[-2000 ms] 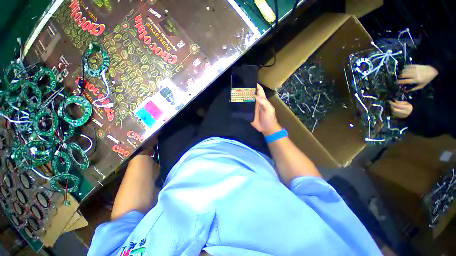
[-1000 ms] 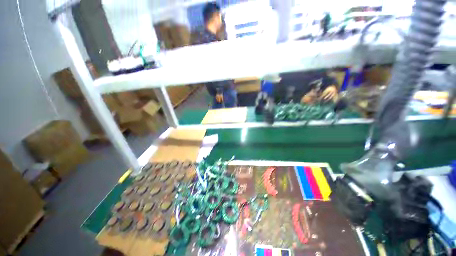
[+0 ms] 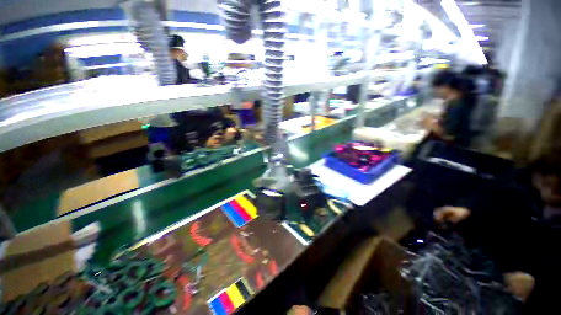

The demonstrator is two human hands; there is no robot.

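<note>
The picture is blurred. Green ring parts (image 3: 138, 286) with pale wires lie heaped at the lower left. A single green ring part (image 3: 198, 263) lies on the brown printed sheet (image 3: 215, 249). Dark ring parts (image 3: 46, 298) are at the bottom left corner. A small patch of skin, likely my right hand (image 3: 300, 311), is cut off by the bottom edge; its fingers and anything it holds are hidden. My left hand is out of the picture.
A clear hood (image 3: 277, 175) hangs on a ribbed hose (image 3: 272, 74) above a black unit (image 3: 304, 200). A blue bin (image 3: 363, 169) stands beyond. At right, another person's hands (image 3: 452, 214) are by a cardboard box (image 3: 357, 277) and tangled wired parts (image 3: 452, 271).
The view has lifted from my lap, then swung right along the line. The phone seen earlier in my right hand is out of the picture. The blue bin has come into view.
</note>
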